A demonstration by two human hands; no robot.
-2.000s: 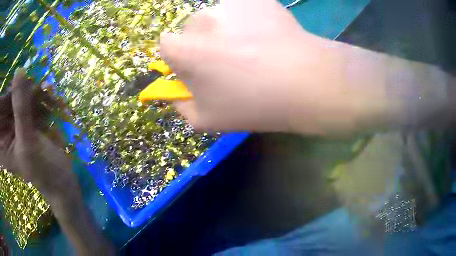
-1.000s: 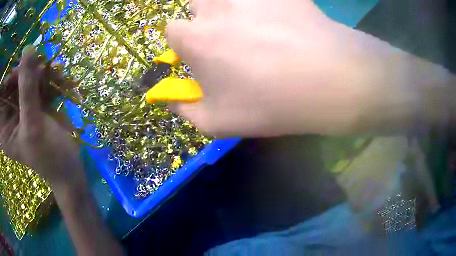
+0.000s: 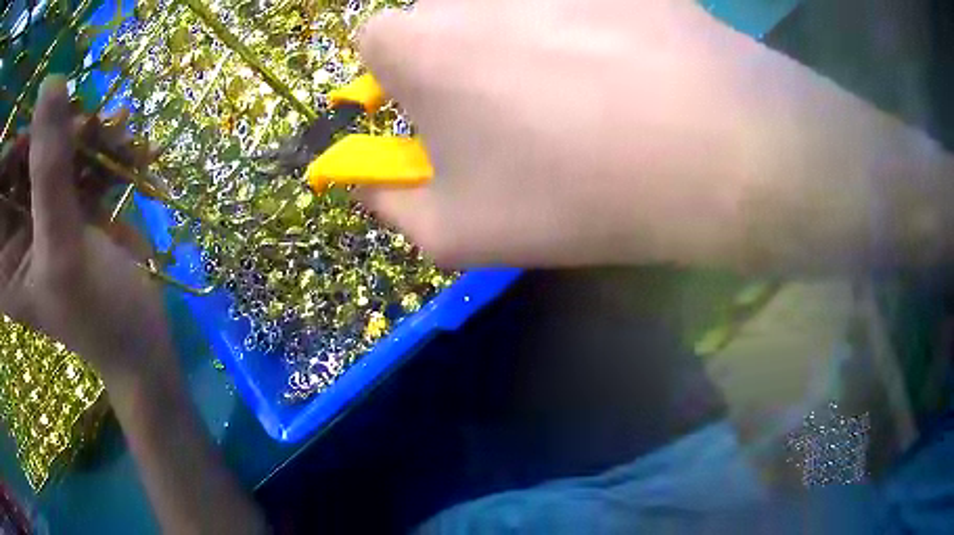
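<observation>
My right hand (image 3: 523, 136) grips the nippers by their yellow-orange handles (image 3: 371, 162). Their short dark jaws (image 3: 314, 141) point left over the blue bin (image 3: 392, 368), at the gold sprue frame (image 3: 251, 63). My left hand (image 3: 78, 240) is at the left, beside the bin's left wall, thumb up, holding the frame's left side. The frame slants over the bin. Small gold parts (image 3: 356, 272) fill much of the bin, with small silvery ring-like parts (image 3: 314, 371) in the near corner. Whether the jaws touch the frame is too blurred to tell.
A stack of gold frames (image 3: 47, 408) lies on the green table (image 3: 126, 486) at the lower left, partly behind my left forearm. A blurred brown carton (image 3: 774, 355) is at the lower right. Blue cloth (image 3: 596, 486) shows at the bottom edge.
My right hand and the nippers have shifted slightly right since the earliest frame. More of the frame's bars now show over the bin. The bin sits slightly higher in view.
</observation>
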